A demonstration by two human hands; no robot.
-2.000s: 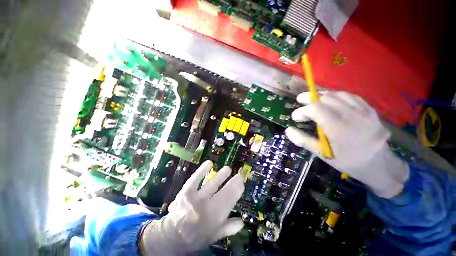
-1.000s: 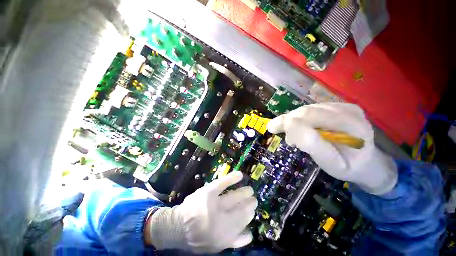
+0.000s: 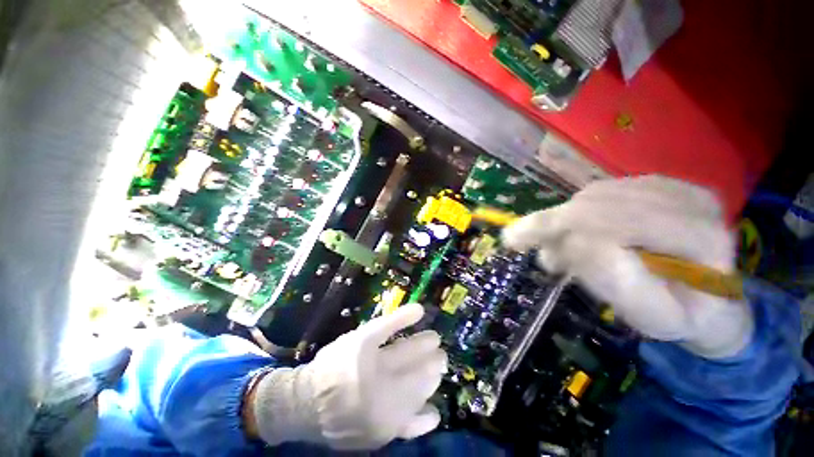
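Note:
A populated green circuit board (image 3: 500, 294) lies in a black carrier (image 3: 344, 294) at the centre. Yellow box capacitors (image 3: 444, 211) stand at its upper left, with small round cans below them. My right hand (image 3: 629, 241), in a white glove and slightly blurred, holds a slim yellow tool (image 3: 687, 270) over the board's upper right; the tool's front part points left towards the yellow capacitors. Whether it touches them is unclear. My left hand (image 3: 370, 379), in a white glove, rests at the board's lower left edge with fingers apart and nothing visible in it.
A second populated board (image 3: 277, 192) lies in a carrier to the left under bright glare. A long grey rail (image 3: 464, 103) runs beyond the carriers. Past it, another board (image 3: 527, 54) with a ribbed grey part lies on a red surface (image 3: 660, 134). A dark board area (image 3: 571, 357) lies at the lower right.
My right hand, upright with the tool at first, has turned it towards the yellow capacitors and since drawn back to the right. My left hand has shifted down from the board.

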